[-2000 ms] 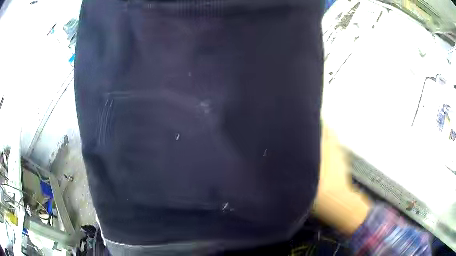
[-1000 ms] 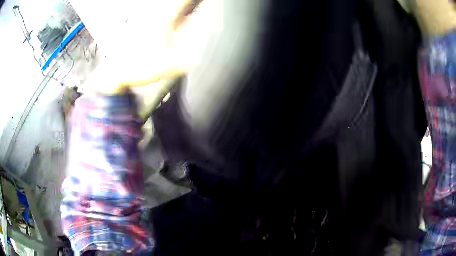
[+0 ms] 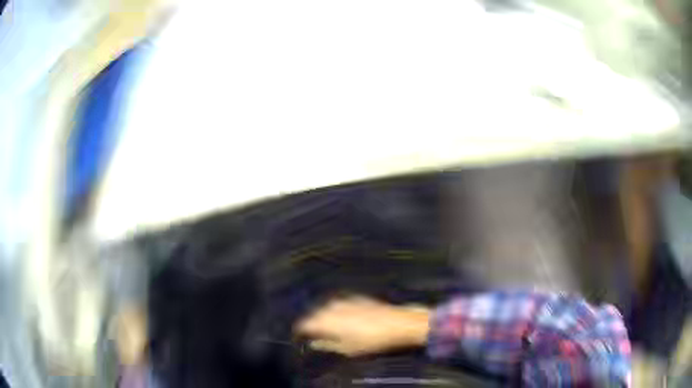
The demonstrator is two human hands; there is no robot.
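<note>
The head view is strongly blurred. My right hand [image 3: 360, 326], in a plaid sleeve, lies over dark cloth [image 3: 212, 311] below the front edge of the table. Its fingers point left, and blur hides whether they grip the cloth. A small skin-coloured patch at the lower left looks like my left hand [image 3: 131, 333]. It is at the left side of the dark cloth, and its fingers cannot be made out.
A white, overexposed table [image 3: 341, 98] fills the upper middle, its front edge running across above my right hand. A blue object [image 3: 99, 129] stands left of the table. Blurred brown and dark shapes are at the right, below the table edge.
The view has swung, and the white table now fills the upper part. The dark cloth that filled the view is now low, below the table edge. My right hand now shows low in the middle.
</note>
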